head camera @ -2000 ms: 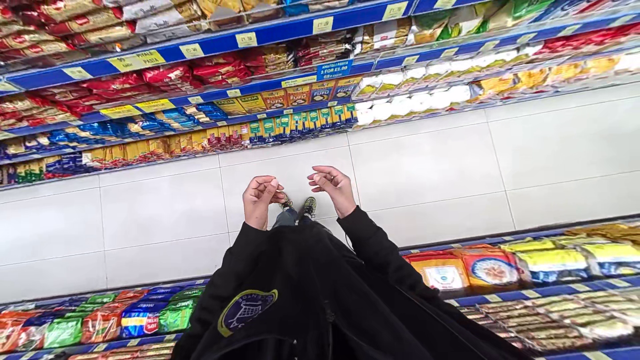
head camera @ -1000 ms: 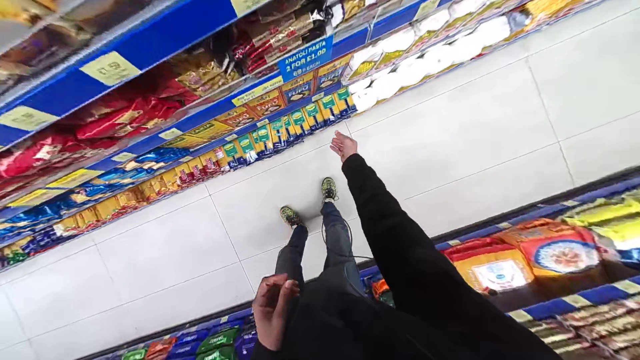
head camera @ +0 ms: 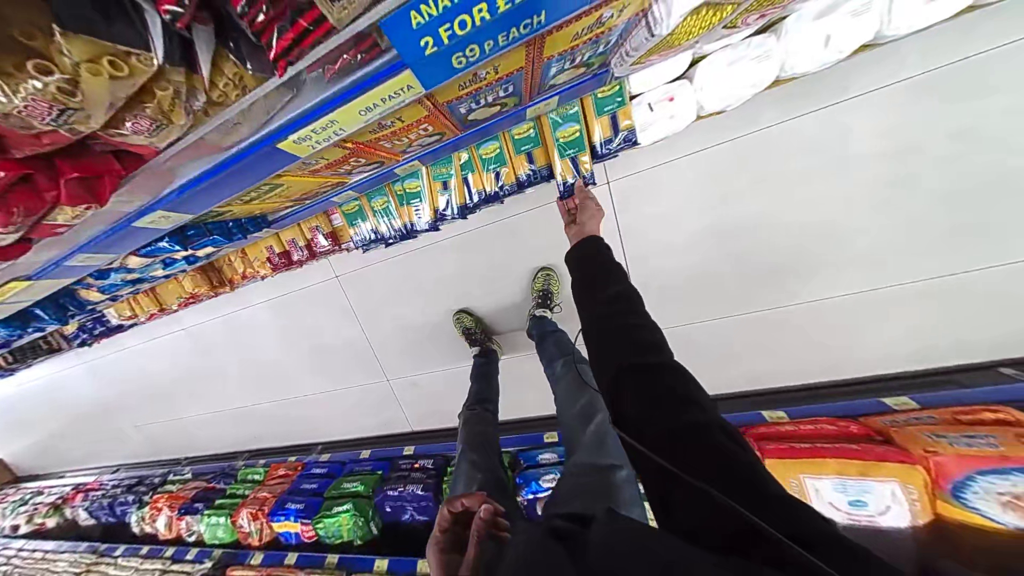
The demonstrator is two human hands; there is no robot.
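With its arm stretched forward, my right hand (head camera: 581, 213) grips the lower end of a yellow, green and blue spaghetti packet (head camera: 570, 142) at the front of the bottom shelf. Similar spaghetti packets (head camera: 492, 164) stand in a row to its left, and one more (head camera: 612, 120) is just to its right. Down by my legs, my left hand (head camera: 470, 532) is loosely curled with nothing visible in it; part of it is cut off by the lower edge of the view.
Fufu boxes (head camera: 488, 100) sit above the spaghetti. A blue price sign (head camera: 480, 36) hangs over them. White wrapped packs (head camera: 736, 74) lie to the right. Behind me, a second shelf holds colourful bags (head camera: 348, 520) and large red-yellow bags (head camera: 856, 480). Pale floor tiles (head camera: 800, 232) run between.
My right hand has reached forward to the bottom shelf and taken hold of a spaghetti packet. My left hand has dropped back from in front of my body. The view has moved nearer the shelf.
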